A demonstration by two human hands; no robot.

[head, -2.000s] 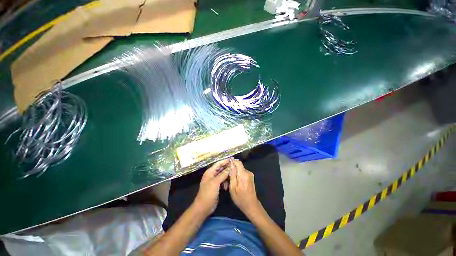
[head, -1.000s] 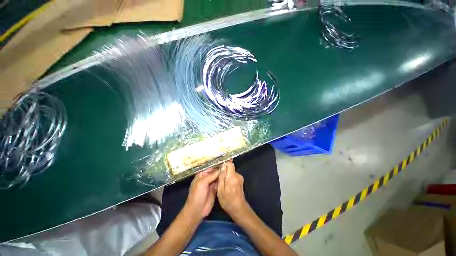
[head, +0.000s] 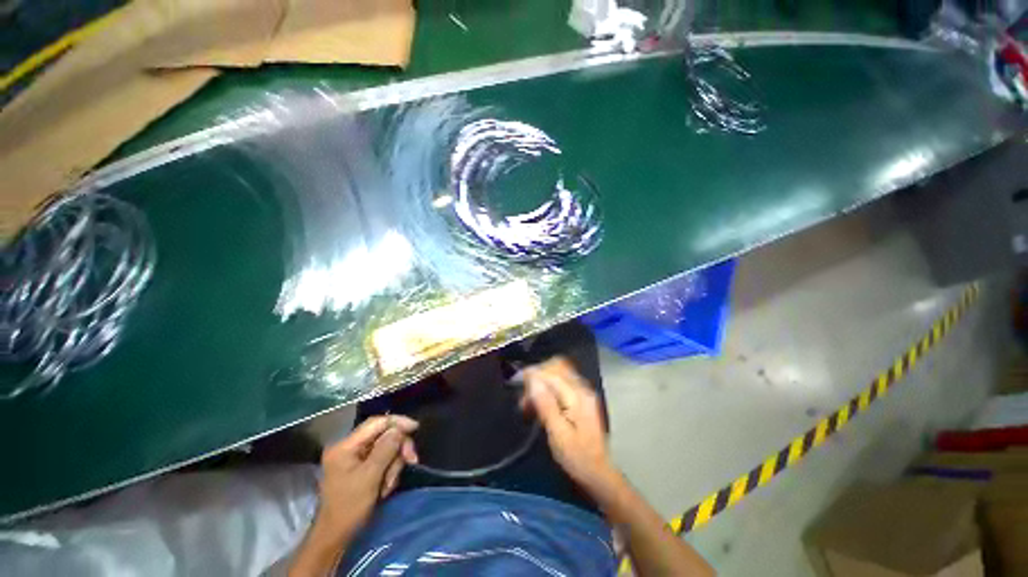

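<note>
A thin pale strand [head: 479, 471] bows down over my lap between my two hands. My left hand [head: 366, 456] pinches its left end below the table edge. My right hand [head: 564, 415], slightly blurred, holds the other end; the fingertips partly hide it. A yellow-cream block [head: 457, 327] lies at the table edge among crinkled clear film [head: 327, 366]. Behind it are a bundle of clear tubing lengths [head: 338, 214] and a C-shaped coil of dark-purple and white lengths [head: 479, 203].
A pile of silver-grey loops [head: 73, 293] lies at the left of the green table [head: 665, 203]. A small dark-silver bundle [head: 724, 96] is at the far right. Cardboard [head: 327, 34] lies behind the rail. A blue bin [head: 688, 321] stands under the table, a pale bag [head: 169, 524] at lower left.
My hands were together at the table edge and are now apart, left hand to the left and right hand to the right. The bowed strand now shows between them. The view has shifted slightly.
</note>
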